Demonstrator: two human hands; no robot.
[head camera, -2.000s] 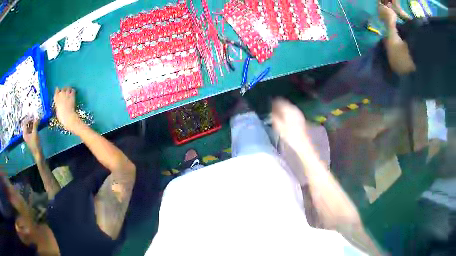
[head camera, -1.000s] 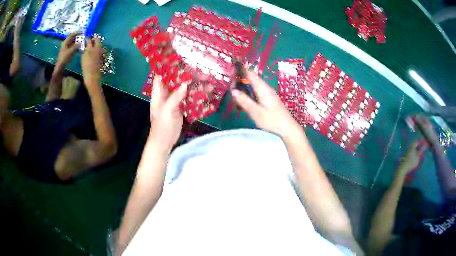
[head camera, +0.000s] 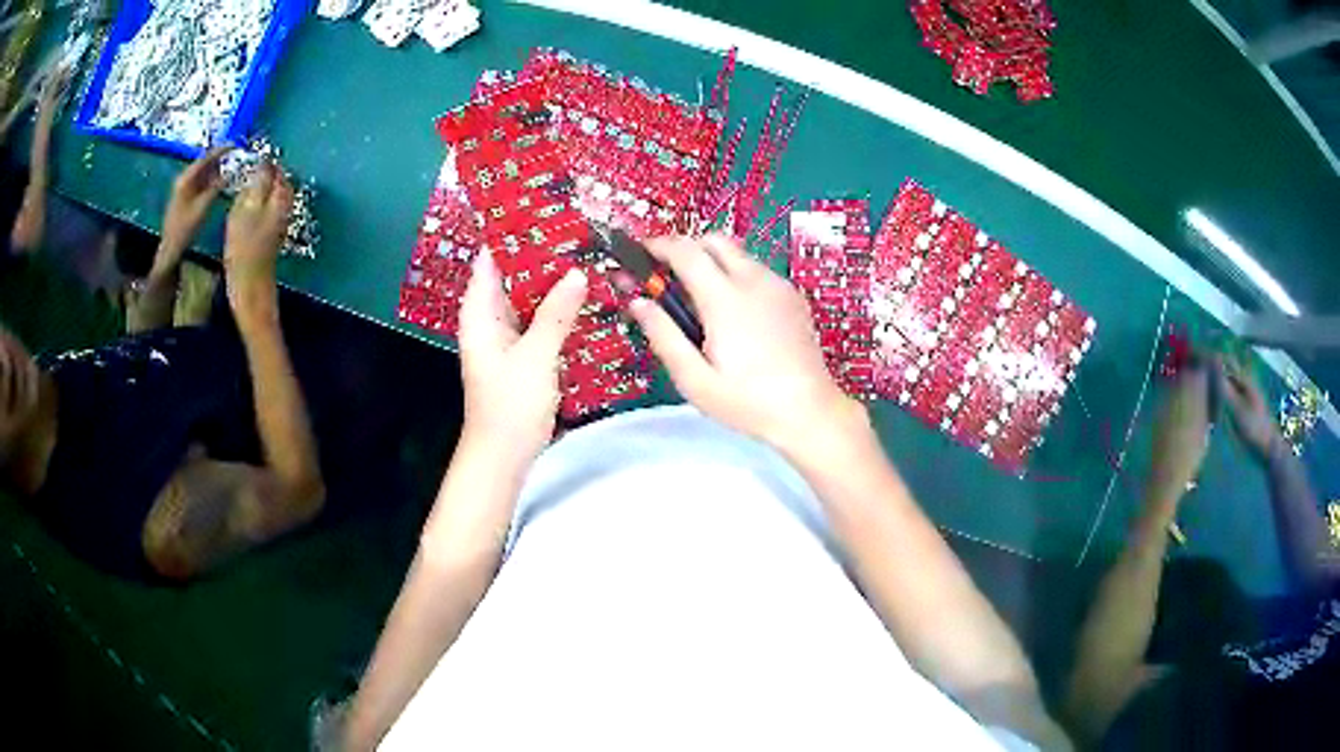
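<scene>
My left hand (head camera: 514, 345) holds a narrow red PCB panel (head camera: 517, 179) by its lower part, thumb on top. The panel is tilted above a stack of wider red panels (head camera: 632, 132). My right hand (head camera: 742, 331) is closed around the orange-and-black side cutters (head camera: 654, 282), whose dark jaws lie at the panel's right edge. Whether the jaws are open or shut cannot be told. The far end of the cutters' handles is hidden in my palm.
Thin red edge rails (head camera: 761, 159) lie beside the stack. A board strip (head camera: 832, 287) and a wide panel (head camera: 982, 326) lie right. Small red PCBs (head camera: 988, 44) are heaped across the bench. Neighbours' hands (head camera: 253, 221) work at left, beside a blue bin (head camera: 184, 144), and at far right.
The view swung from the bench and floor to my work. Both hands now hold panel and cutters; the blue-handled pliers left view. Since one second ago, the cutters came to the panel's edge.
</scene>
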